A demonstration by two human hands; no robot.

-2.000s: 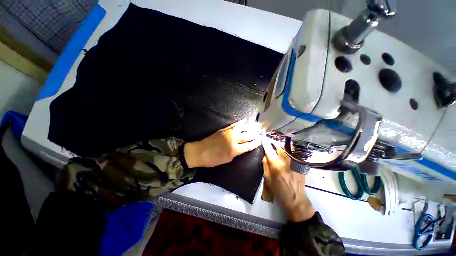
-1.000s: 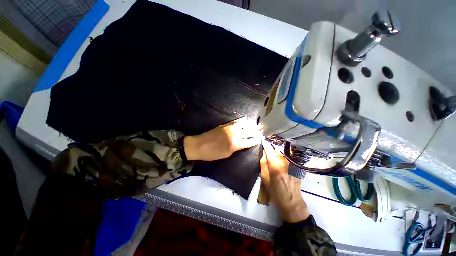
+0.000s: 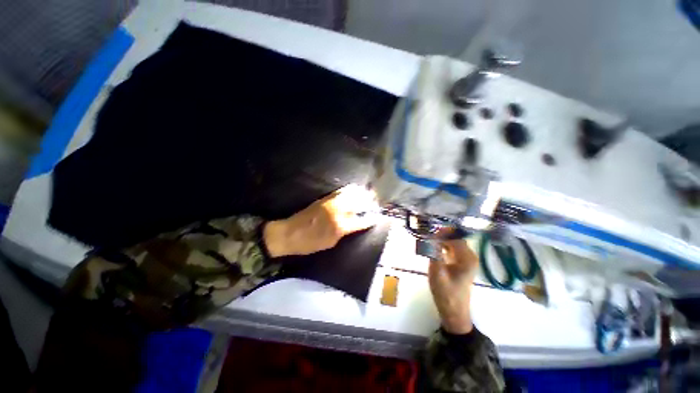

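A large black cloth (image 3: 199,130) lies spread over the white table, left of the sewing machine (image 3: 499,138). My left hand (image 3: 311,228) lies on the cloth with its fingertips at the needle area, in bright lamp glare. The glare hides whether the fingers pinch a small piece. My right hand (image 3: 454,265) is off the cloth, under the machine head by the metal parts. Its fingers are bent and blurred, and I cannot tell if they hold anything. A tan tab (image 3: 390,291) lies on the table between the cloth edge and my right hand.
Green scissor handles (image 3: 508,262) lie right of my right hand. Blue-handled snips (image 3: 612,322) lie at the table's right end. Blue tape (image 3: 80,100) runs along the left table edge. Blue cloth (image 3: 180,361) hangs below the front edge (image 3: 307,335).
My right hand has moved right, away from the needle and the cloth, uncovering the tan tab. My left hand stays on the cloth. The whole view has shifted and blurred.
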